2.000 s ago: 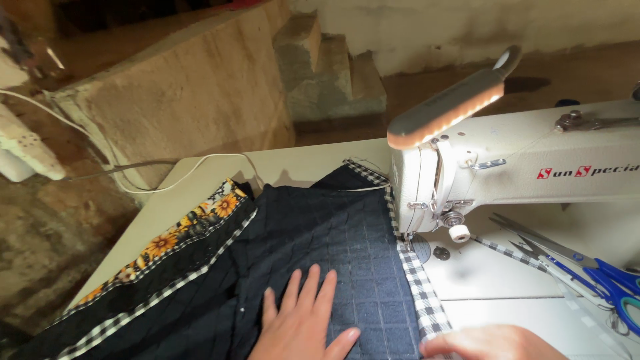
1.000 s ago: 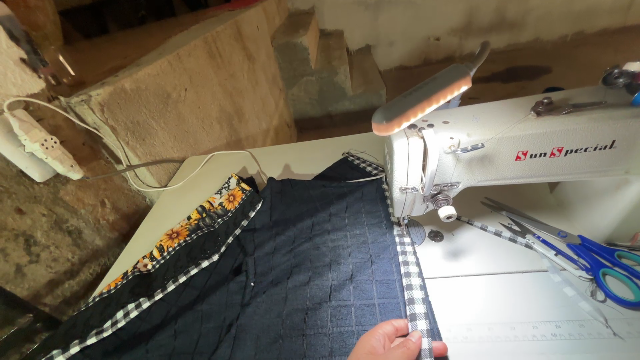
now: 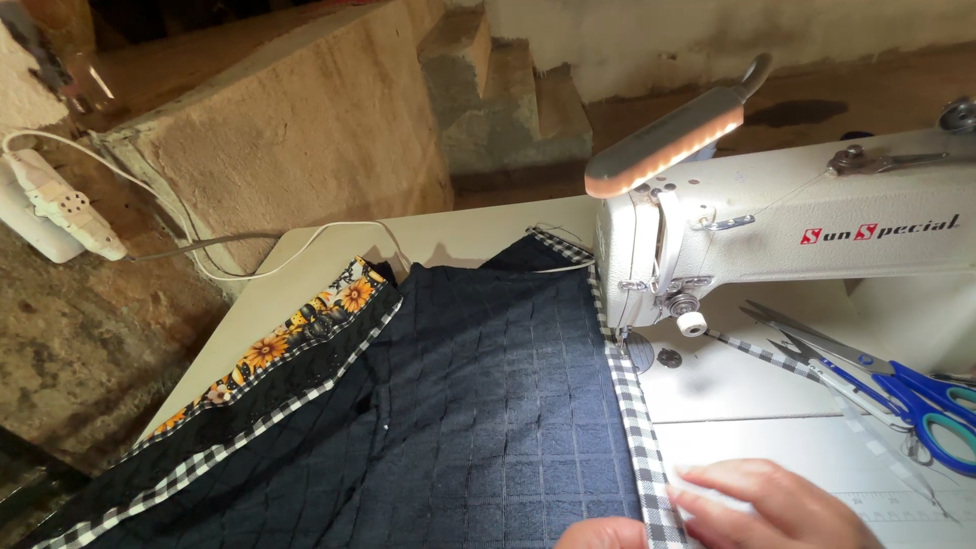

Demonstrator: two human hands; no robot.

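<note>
Dark blue cloth with a woven grid [image 3: 496,396] lies across the sewing machine table, its right edge bordered by a black-and-white gingham strip [image 3: 646,450]. This strip runs up under the needle and presser foot [image 3: 623,335] of a white sewing machine [image 3: 762,229]. At the bottom edge, my left hand [image 3: 602,534] shows only in part, against the cloth and the strip's left side; its grip is hidden. The fingertips of my right hand [image 3: 770,503] are on the strip's right edge, with the thumb not clearly seen. A sunflower-print band [image 3: 267,351] lies at the left of the cloth.
A lit lamp [image 3: 663,145] sits over the machine head. Blue-handled scissors [image 3: 907,389], a smaller metal cutting tool [image 3: 846,374], a loose gingham strip [image 3: 762,354] and a clear ruler [image 3: 877,503] lie at the right. A white cable [image 3: 320,229] crosses the table's back left.
My left hand lay flat on the cloth two seconds ago, then held the gingham strip; now it is lower in view. My right hand, out of view one second ago, is back at the strip.
</note>
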